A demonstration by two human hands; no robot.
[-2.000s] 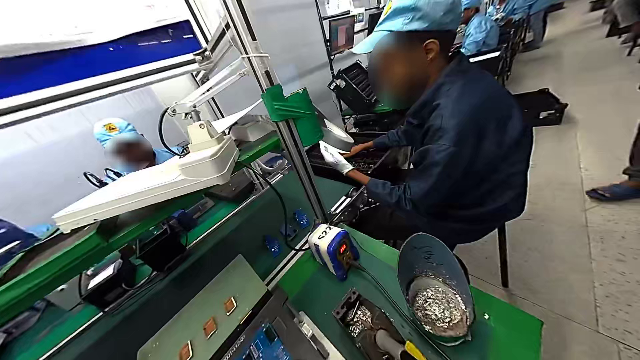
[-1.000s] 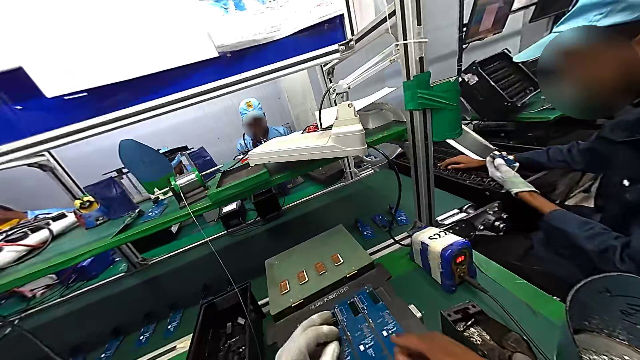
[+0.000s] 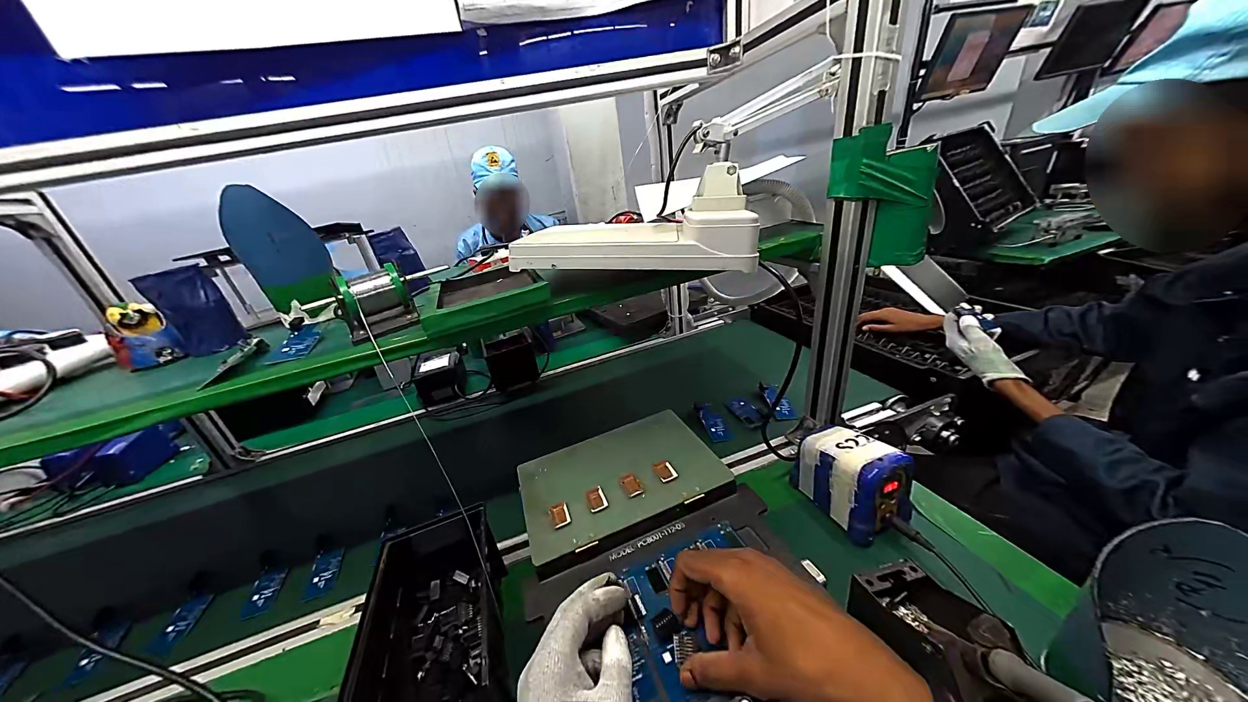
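Note:
A blue printed circuit board (image 3: 648, 575) with black components lies in a dark fixture, whose green lid (image 3: 624, 478) stands raised behind it with several copper-coloured pads. My left hand (image 3: 583, 643), in a white glove, rests at the board's left edge, fingers curled; whether it grips anything is hidden. My right hand (image 3: 780, 624), bare, is over the board's right part, fingertips down beside a pin-legged component (image 3: 685, 645); whether they pinch it is unclear. Left of the fixture is a black bin (image 3: 429, 604) of small black components.
A soldering station (image 3: 856, 483) stands right of the fixture, near an iron holder (image 3: 916, 604) and a container of solder scraps (image 3: 1160, 624). A solder wire spool (image 3: 375, 297) and lamp (image 3: 634, 244) are on the shelf above. A co-worker's gloved hand (image 3: 980, 351) is at the right.
The view has swung left and down since two seconds ago. Both my hands, absent in the oldest frame, are now at the board; the right hand reaches farther over it than one second ago.

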